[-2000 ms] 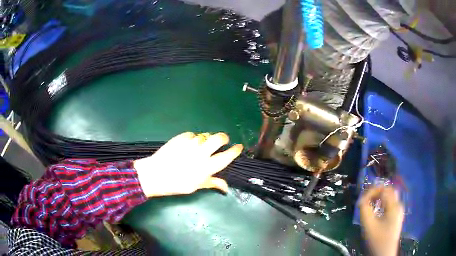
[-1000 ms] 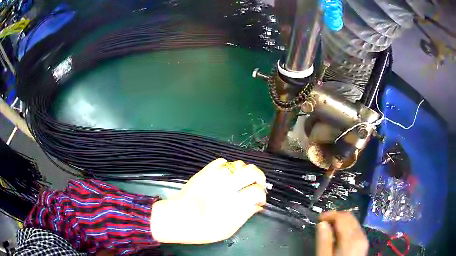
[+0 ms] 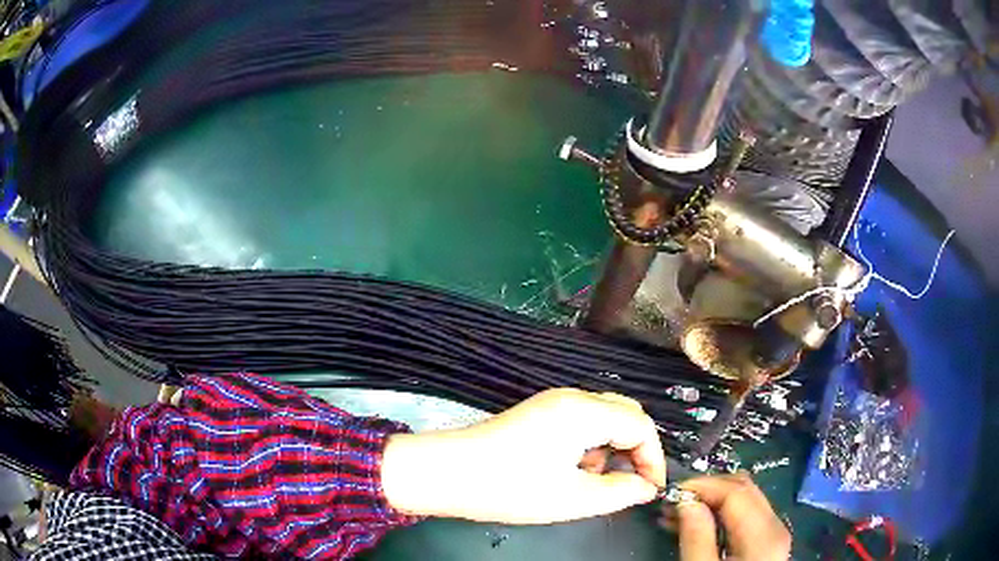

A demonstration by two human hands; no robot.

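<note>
My left hand (image 3: 537,458), in a red and black patterned sleeve, pinches a thin dark cable end between thumb and finger. My right hand (image 3: 732,517) is cut off by the bottom edge and pinches a small silver connector (image 3: 677,496) at the left fingertips. The fingertips of both hands nearly touch; whether connector and cable are joined is too small to tell. A wide bundle of black cables (image 3: 329,318) loops across the green mat behind my left hand. Silver connectors show on cable ends (image 3: 701,414) below the stand's clamp.
A steel post (image 3: 701,77) with a clamp block (image 3: 767,252) stands behind my hands. A blue tray (image 3: 953,438) at the right holds a clear bag of silver parts (image 3: 865,444). Red loops (image 3: 873,539) lie beside it. A grey ribbed hose (image 3: 844,66) is behind the post.
My right hand has come left from the tray to my left hand. My left hand has moved right and down from the bundle. The view has shifted slightly.
</note>
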